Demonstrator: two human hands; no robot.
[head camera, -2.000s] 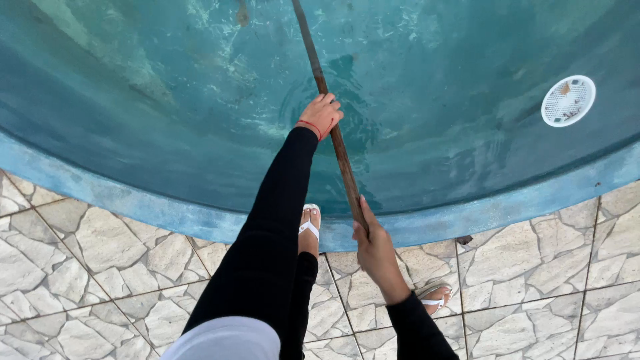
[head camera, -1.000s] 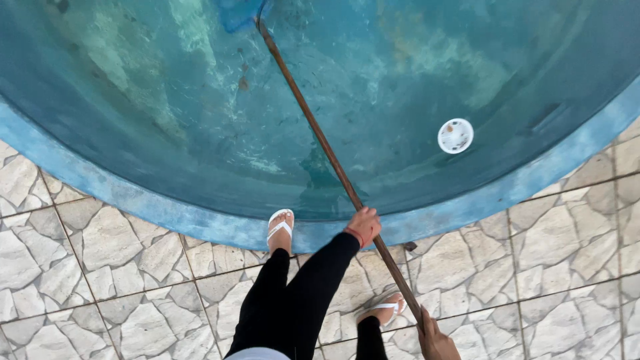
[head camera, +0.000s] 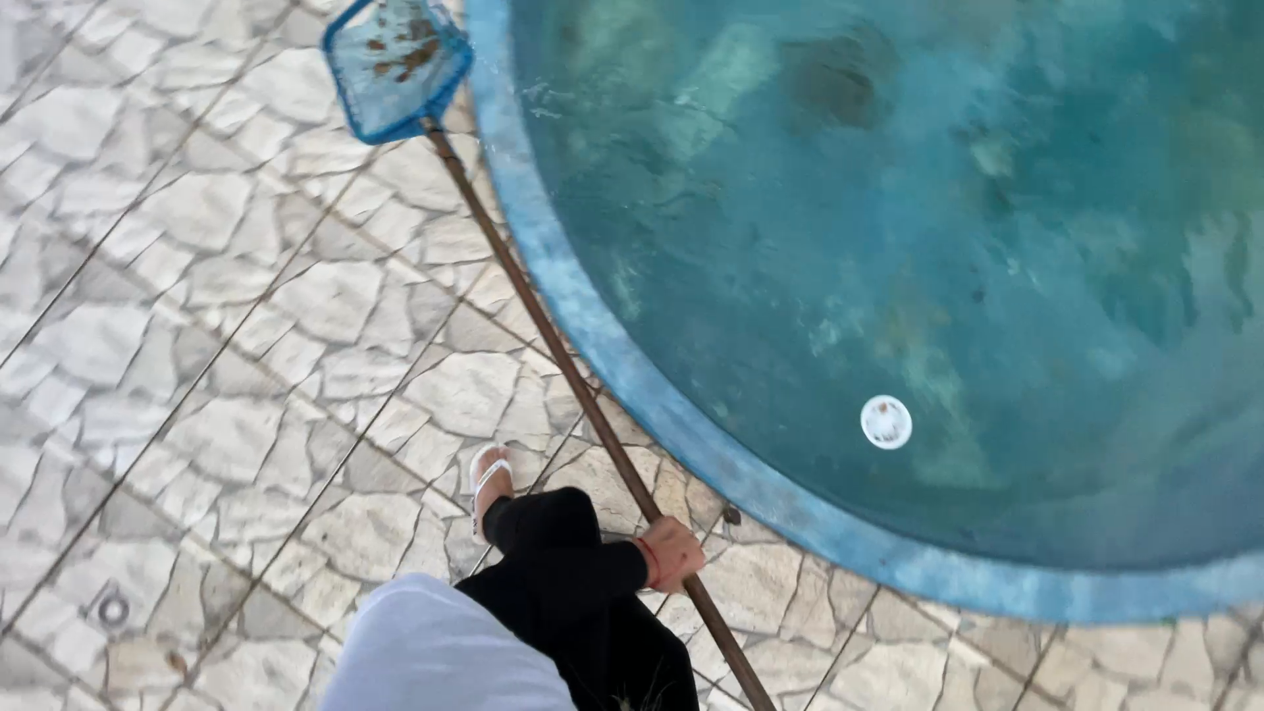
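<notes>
My left hand, with a red string at the wrist, is closed around the long brown pole of a leaf skimmer. At the pole's far end the blue-framed skimmer net is over the tiled paving just left of the pool's edge, with brown leaf-like debris in its mesh. The pole slants down to the right and leaves the view at the bottom. My right hand is out of view.
The round pool's blue rim curves along the paving. A white round disc is in the pool, and a dark patch shows in the water. A small dark bit lies beside the rim. My foot in a white flip-flop is on the stone-patterned tiles.
The skimmer net has come out of the water and over the paving on the left. My right hand has left the view. The view has swung to the left.
</notes>
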